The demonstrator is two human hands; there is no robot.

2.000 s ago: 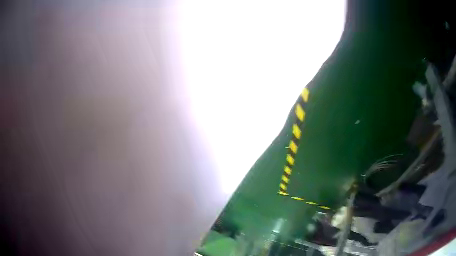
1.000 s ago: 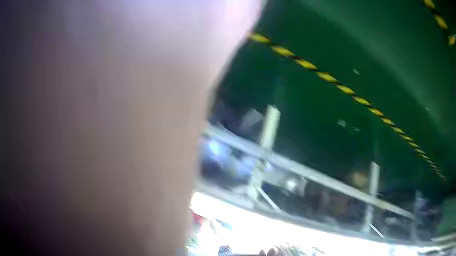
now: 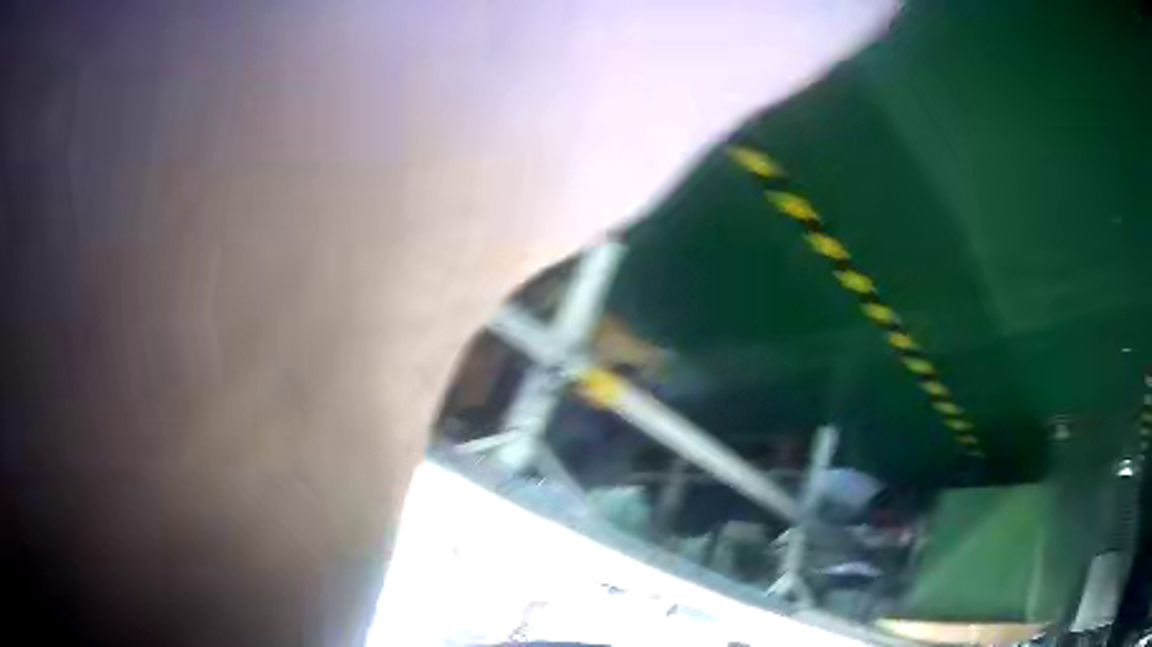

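A large blurred pale pinkish-brown shape (image 3: 253,278) very close to the lens covers the left and upper middle of the view. I cannot tell whether it is skin or cloth. Neither of my hands can be made out. Nearest in the rest of the view is a white worktable top (image 3: 480,556) at the bottom, overexposed, with small unclear things along the lower edge. A pale metal frame (image 3: 695,442) with a yellow patch stands along the table's far side.
Glossy green floor (image 3: 1023,253) fills the upper right, crossed by yellow-black striped tape (image 3: 853,278). A green box or cabinet (image 3: 979,550) stands at the lower right. Blurred soft pieces (image 3: 846,493) lie around the metal frame.
The view has shifted. The pale shape now reaches further right at the top, the white table shows larger, and the green box has come into view at the lower right.
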